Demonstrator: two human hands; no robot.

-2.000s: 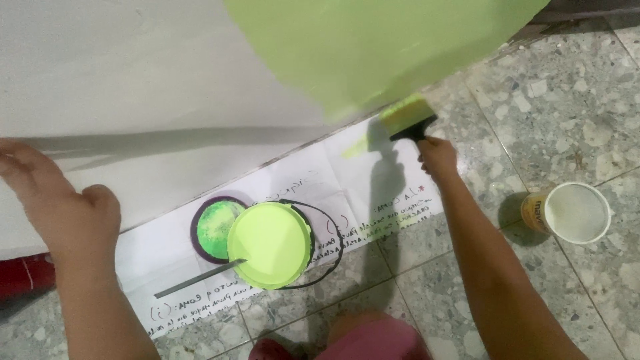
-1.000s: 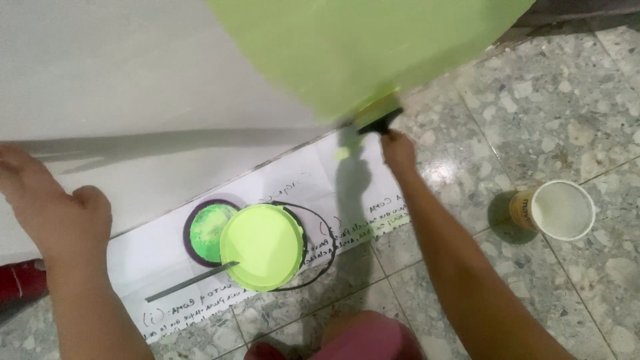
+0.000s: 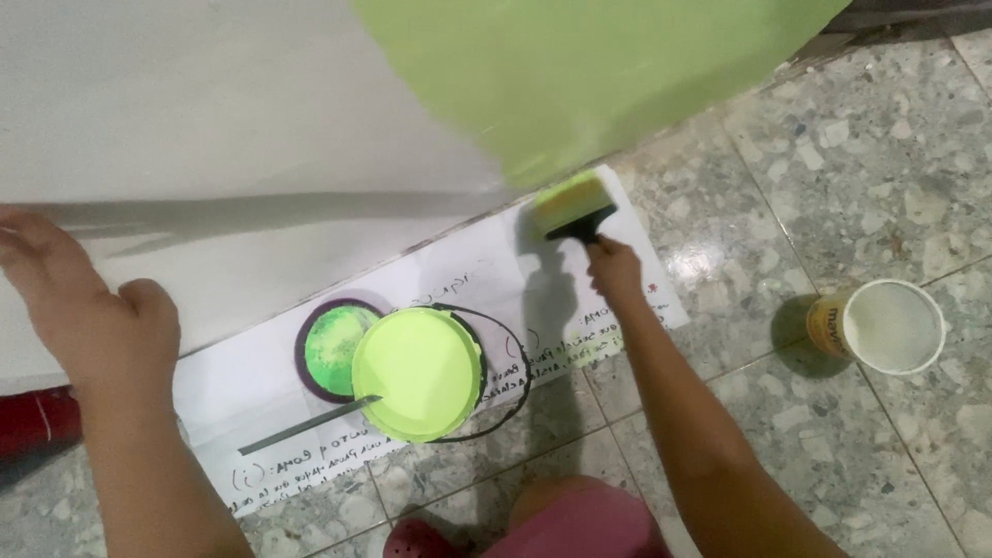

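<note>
My right hand [image 3: 616, 271] is closed around the handle of a wide paint brush [image 3: 573, 203], whose bristles are coated yellow-green. The brush is over the sheet of paper, close to the foot of the wall. Light green paint [image 3: 542, 85] covers part of the pale wall [image 3: 217, 116]. My left hand [image 3: 93, 302] has its fingers apart and is against or just in front of the wall at the left, holding nothing. Between the hands stands a bucket of lime-green paint [image 3: 422, 372] with a dark stick [image 3: 310, 425] dipping into it. Its lid [image 3: 337, 349], smeared green, lies beside it.
Handwritten paper [image 3: 465, 271] lies on the terrazzo floor [image 3: 852, 178] along the wall's base. A white-rimmed tub [image 3: 893, 325] stands at the right. A red object [image 3: 39, 426] is at the left edge. A pink shoe [image 3: 418, 539] shows at the bottom.
From the painted wall's lower edge a second ago, the brush in my right hand has moved back over the paper. My left hand has stayed at the left.
</note>
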